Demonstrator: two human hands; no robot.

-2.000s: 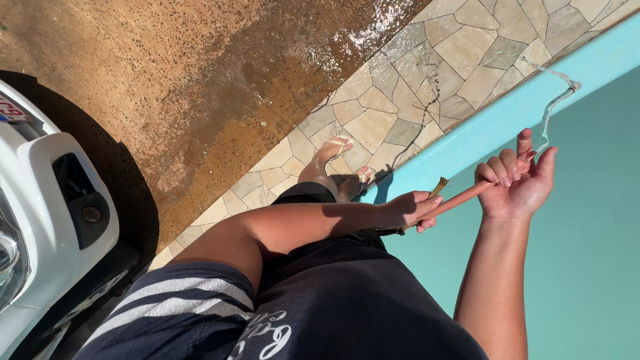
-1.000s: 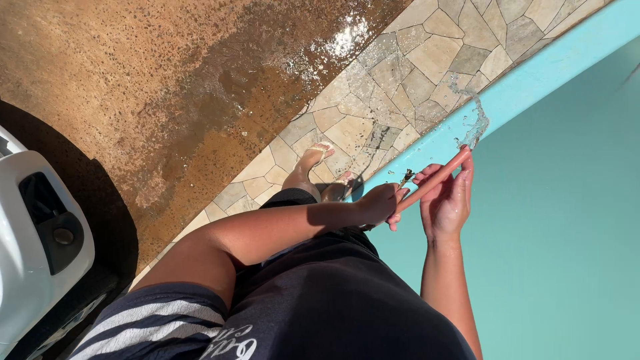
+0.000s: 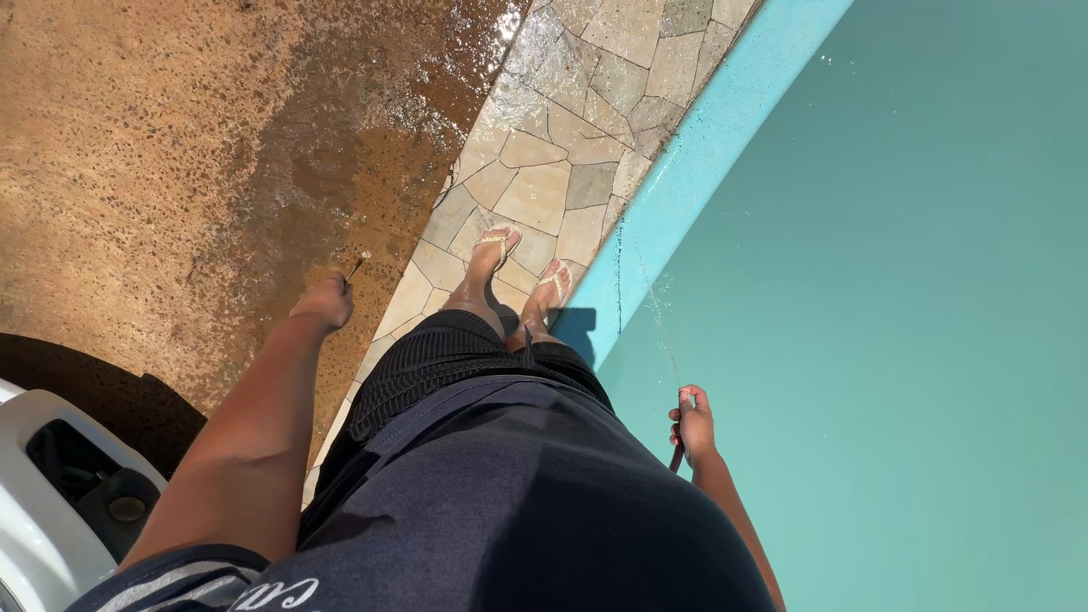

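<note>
My right hand (image 3: 695, 425) is closed around the end of a reddish hose (image 3: 677, 459), with the thumb at its mouth. A thin stream of water (image 3: 660, 314) leaves it toward the light-blue painted edge (image 3: 680, 183). My left hand (image 3: 327, 302), out over the wet brown ground, grips a small thin object (image 3: 354, 270) with a pale tip; what it is cannot be told. Below the right hand, the rest of the hose is hidden by my body.
My feet in flip-flops (image 3: 554, 280) stand on a strip of irregular stone paving (image 3: 531, 200), wet in places. A white vehicle's front corner (image 3: 51, 501) is at the lower left. Right of the blue edge lies a smooth green-blue surface (image 3: 884, 297).
My hands were together on the hose and have moved apart. The left went out over the brown ground with the small object; the right holds the hose lower down. The stream has become thinner.
</note>
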